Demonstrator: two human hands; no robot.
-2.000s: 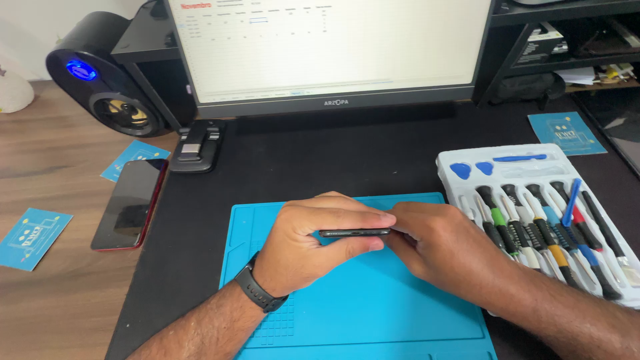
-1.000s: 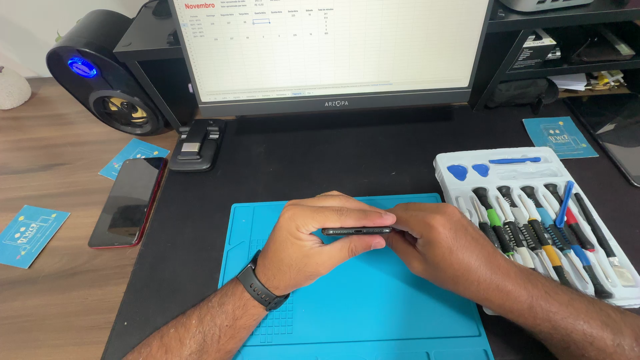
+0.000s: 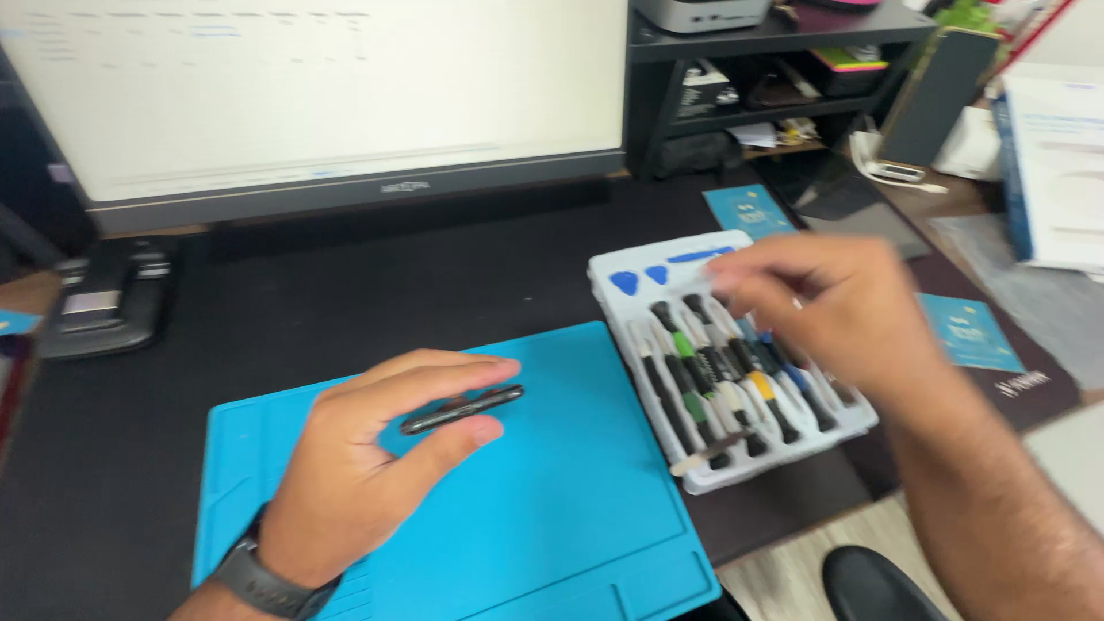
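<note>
My left hand (image 3: 371, 466), with a dark watch on its wrist, holds a thin dark device (image 3: 462, 409) edge-on between thumb and fingers, above the blue work mat (image 3: 552, 517). Over the upper right part of a white tool tray (image 3: 703, 483) is my right hand (image 3: 819, 302), blurred, its fingers bent close together; whether it holds something cannot be told. Several screwdrivers (image 3: 764, 388) with coloured bands lie in the tray. Blue opening picks (image 3: 624, 282) and a blue pry tool (image 3: 690, 256) lie at its top. A flat metal tool (image 3: 709, 454) lies across its lower edge.
A monitor (image 3: 362, 190) stands behind the mat, with a black shelf (image 3: 776, 43) to its right. A black stand (image 3: 112, 302) is at the left. Blue cards (image 3: 970, 332), a leaning phone (image 3: 936, 95) and a white box (image 3: 1056, 172) are on the right.
My right hand has left the device and moved right, over the tool tray. My left hand still holds the device, now tilted. The view has swung to the right.
</note>
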